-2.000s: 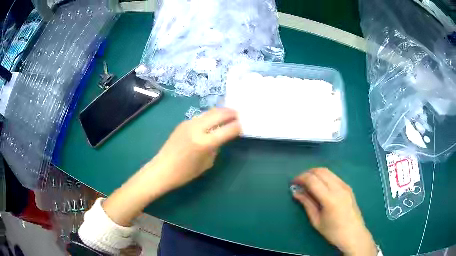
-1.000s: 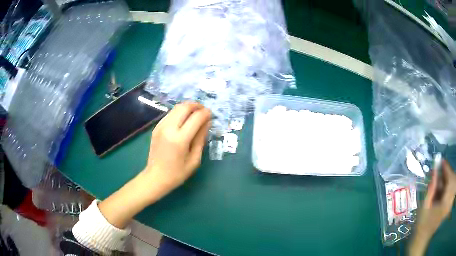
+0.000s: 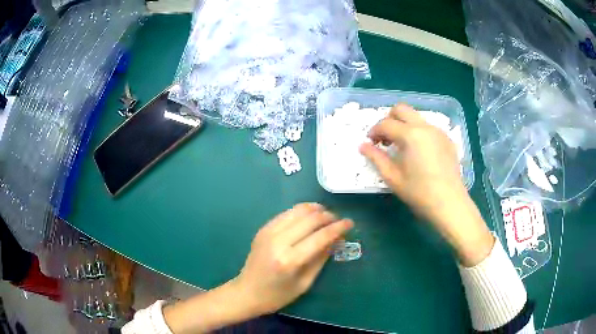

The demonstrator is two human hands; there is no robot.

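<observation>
My left hand (image 3: 291, 258) is over the green bench near its front edge. A clear plastic housing (image 3: 347, 251) lies at its fingertips; whether the fingers grip it, I cannot tell. My right hand (image 3: 418, 156) reaches into the clear parts tub (image 3: 394, 98), fingertips bent among the white inserts (image 3: 346, 140); whether it pinches one is hidden. The bag of housings (image 3: 268, 59) lies at the top centre, with loose clear housings at its mouth. An assembled piece with a white centre (image 3: 289, 160) lies just below them.
A black smartphone (image 3: 147, 140) lies at the left, with a small dark tool (image 3: 127, 101) above it. Blister trays (image 3: 59, 111) stand at the far left. At the right are a crumpled polybag (image 3: 523, 117) and a clear case with a red-and-white label (image 3: 523, 225).
My left hand has moved from the bag's mouth down towards the bench front. My right hand has come from the far right into the tub. The view has shifted.
</observation>
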